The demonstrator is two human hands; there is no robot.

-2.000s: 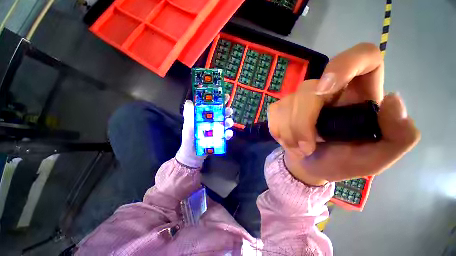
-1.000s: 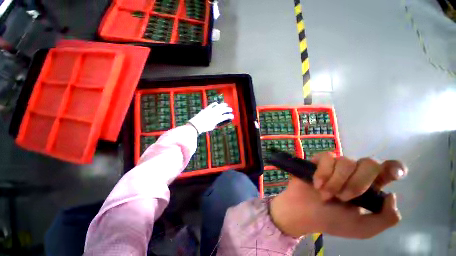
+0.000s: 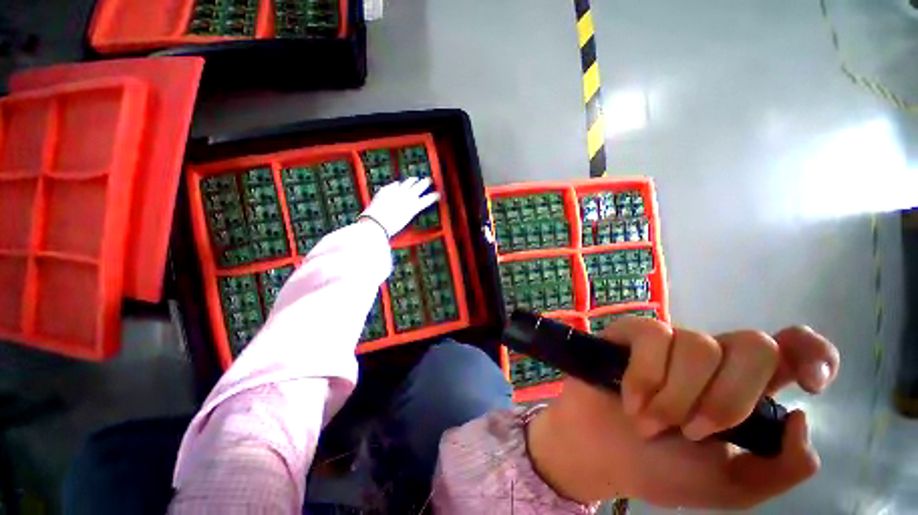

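Observation:
My left hand (image 3: 399, 205), in a white glove, reaches into the upper right pocket of the red compartment tray (image 3: 279, 264). Its fingers lie over the lower part of a green PCB panel (image 3: 414, 162); whether they grip it is hidden. Another panel stands beside it in that pocket. The tray sits inside a black tote (image 3: 485, 264), and its other visible pockets hold rows of panels. My right hand (image 3: 695, 407), bare, is closed around a black torch (image 3: 572, 352) at the lower right, pointing up and left. No lit spot shows.
Empty red trays (image 3: 113, 221) lie stacked at the left. Another black tote (image 3: 342, 62) with a part-filled red tray stands at the upper left. A loose red tray of boards (image 3: 576, 264) lies on the floor at right, by striped tape (image 3: 590, 96). My knee (image 3: 453, 387) is below the tote.
Two seconds ago my left hand held a lit panel up under the torch; then it moved to the tray pocket. Since one second ago the view has shifted right and more of that pocket's panels show.

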